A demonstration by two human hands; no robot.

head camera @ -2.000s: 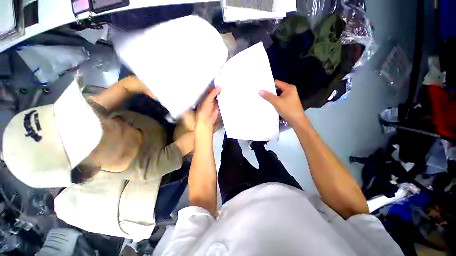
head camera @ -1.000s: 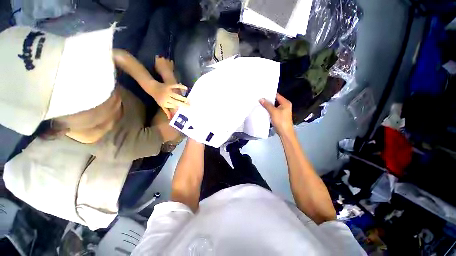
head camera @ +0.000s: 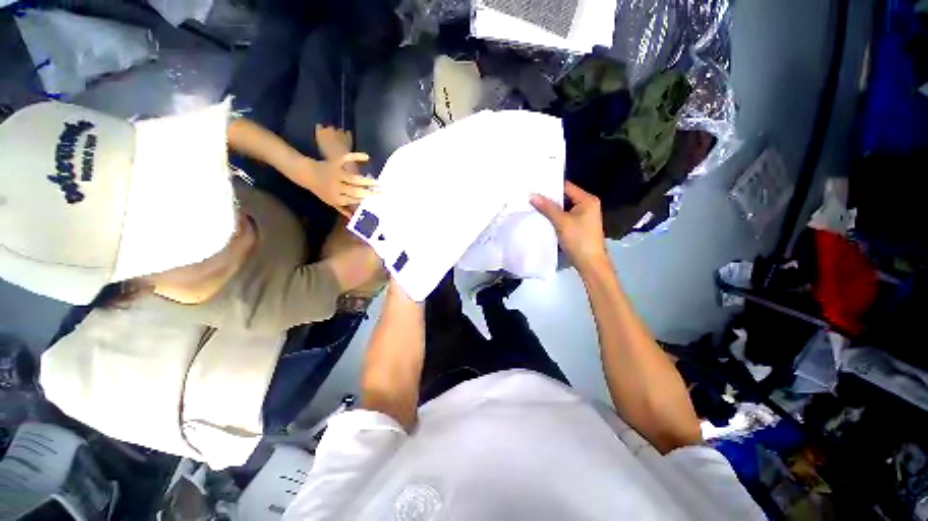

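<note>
White spec sheets (head camera: pixel 478 183) are held up in front of my body, with small black swatch-like blocks near their lower left edge. My right hand (head camera: pixel 572 219) grips their right edge with the thumb on top. My left forearm reaches up to the lower left of the sheets, but my left hand is hidden behind the paper. Another person's hand (head camera: pixel 344 183) touches or nearly touches the left edge of the sheets.
A person in a light cap (head camera: pixel 66 198) is close on my left. Dark and green cloth (head camera: pixel 651 122) with clear plastic lies beyond the sheets. A white-edged stack (head camera: pixel 544 25) is at the top. Red cloth (head camera: pixel 845 280) and scattered scraps are on the right.
The blank sheet the other person held now overlaps mine, showing its black blocks. It has tilted slightly in the last second. My right hand keeps its grip; my left hand went behind the paper.
</note>
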